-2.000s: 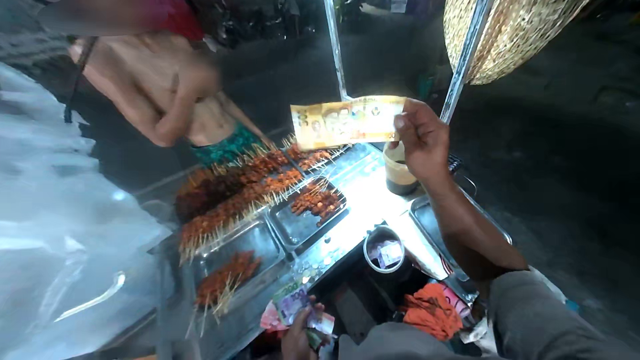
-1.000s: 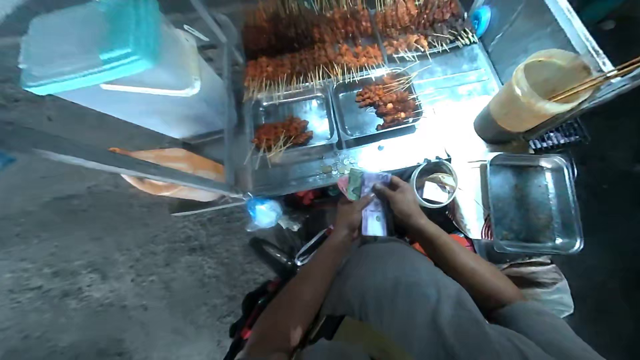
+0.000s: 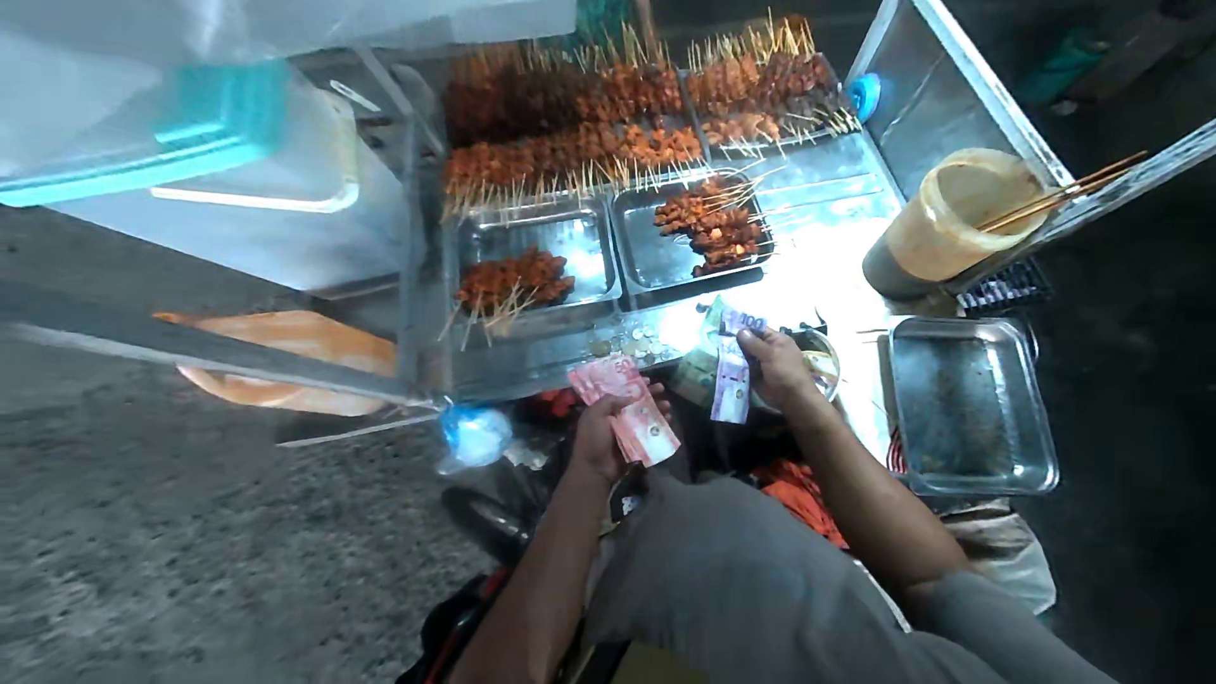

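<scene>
My left hand [image 3: 602,439] grips red banknotes [image 3: 629,408] in front of the metal counter. To its right, my right hand [image 3: 781,369] pinches purple banknotes [image 3: 731,375], with green banknotes [image 3: 697,376] beside and partly behind them. Coins [image 3: 638,342] lie on the counter edge just beyond both hands. Past the coins are two metal trays: the left tray [image 3: 585,233] holds a few meat skewers [image 3: 513,280], the right tray [image 3: 651,261] holds more skewers [image 3: 717,228]. A round metal container [image 3: 828,366] is partly hidden behind my right hand.
Rows of meat skewers [image 3: 570,147] fill the back of the counter. At right stand a plastic container of liquid [image 3: 950,223] with sticks in it and an empty metal tray [image 3: 971,408]. A teal-lidded plastic box [image 3: 228,161] and a metal rail [image 3: 218,366] are at left.
The hands, together on the banknotes one second ago, are now apart, each with notes. Two seconds ago the right hand held up a yellowish banknote. The view has swung down.
</scene>
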